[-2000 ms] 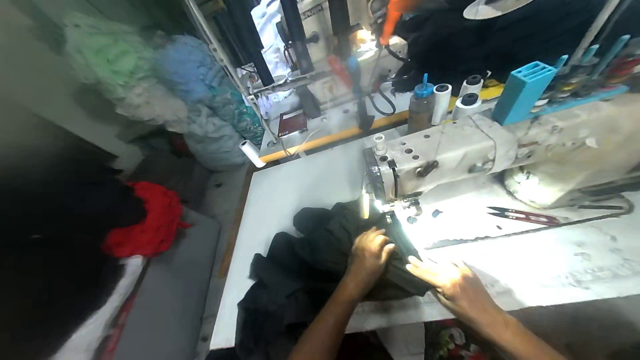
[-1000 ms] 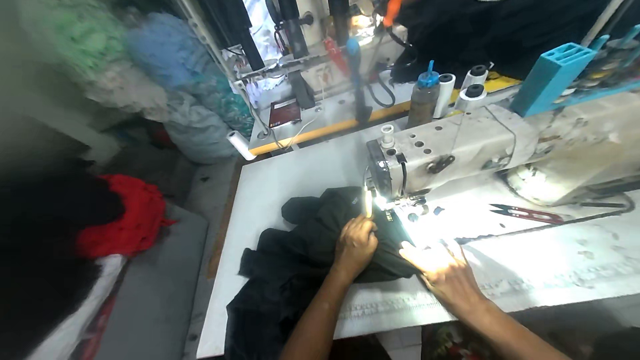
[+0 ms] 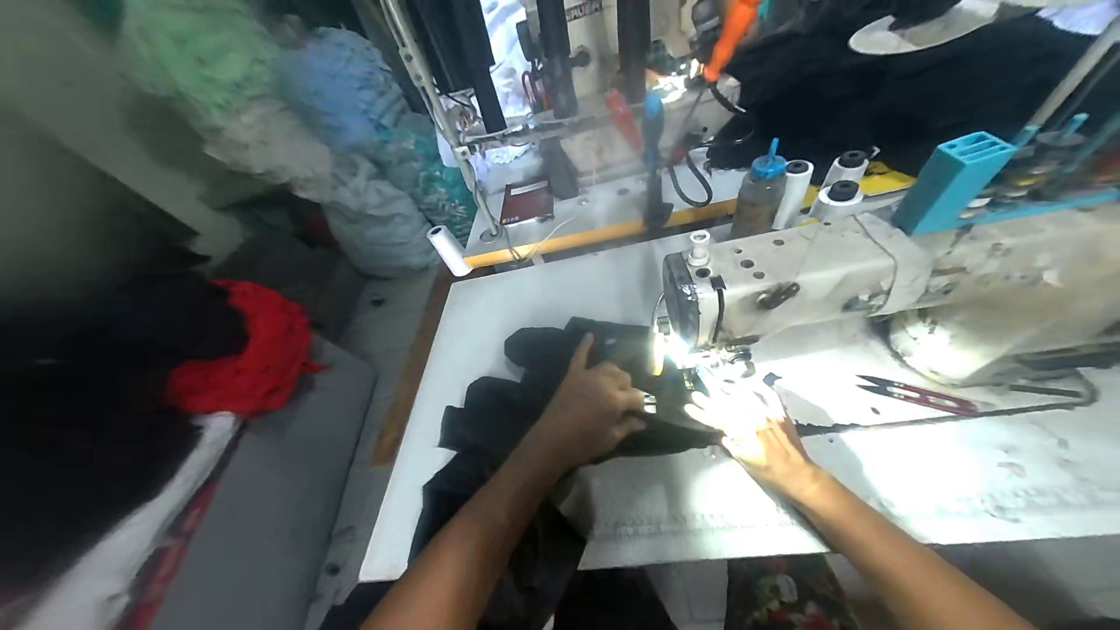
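Black fabric [image 3: 499, 420] lies bunched on the white sewing table, its right part under the head of an industrial sewing machine [image 3: 787, 271]. My left hand [image 3: 595, 407] rests on the cloth left of the lit needle area, index finger stretched out and the other fingers bent over it. Whether it pinches the cloth I cannot tell. My right hand [image 3: 752, 433] lies by the fabric's right edge, just in front of the presser foot, fingers spread in bright light. Its fingertips touch or nearly touch the cloth. Thread snips [image 3: 919, 395] with red handles lie right of that hand.
Behind the machine stand a bottle with a blue cap [image 3: 759, 194], white thread cones [image 3: 794, 194] and a blue holder [image 3: 954, 182]. A thread spool [image 3: 450, 251] is at the table's back left corner. Bagged cloth [image 3: 350, 114] and a red cloth [image 3: 254, 350] are at the left.
My left hand has come down and left from close beside the needle, its index finger now extended. The right hand remains by the presser foot. The black fabric has shifted on the table.
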